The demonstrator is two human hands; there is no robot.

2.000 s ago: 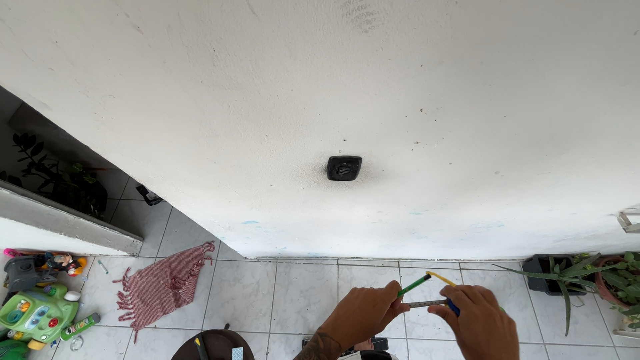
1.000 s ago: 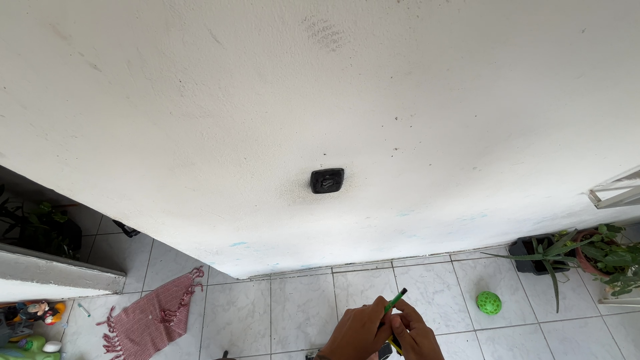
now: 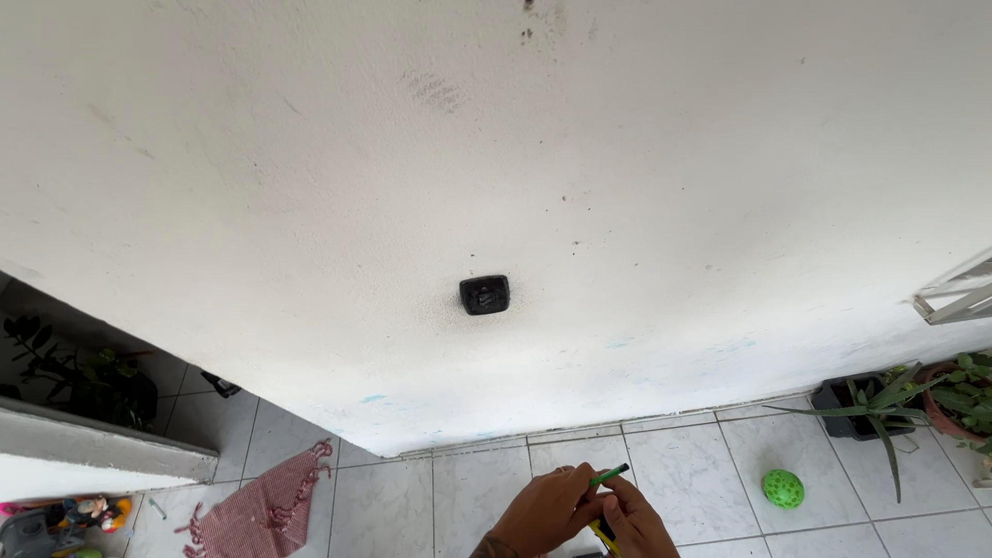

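Observation:
My left hand (image 3: 549, 505) and my right hand (image 3: 629, 518) meet at the lower centre, in front of the tiled floor. A slim green stick-like tool (image 3: 610, 475) with a dark tip sticks out between the fingers; its other end is hidden. Below it a yellow and black object (image 3: 603, 533) shows between the palms, partly covered by my right hand. Which hand bears each item's weight is hard to tell. On the white wall (image 3: 697, 194) ahead is a small black square fitting (image 3: 485, 295), away from both hands.
A green ball (image 3: 783, 489) lies on the floor tiles, near an aloe in a dark planter (image 3: 833, 422) and a terracotta pot (image 3: 938, 415). At the left are a fringed red cloth (image 3: 252, 515), toys (image 3: 58, 523) and a low wall (image 3: 101, 449). A metal frame (image 3: 957, 298) juts out at right.
My hands have come together; two seconds ago they were apart, with green and yellow pieces and a strip between them. The green ball has come into sight on the floor.

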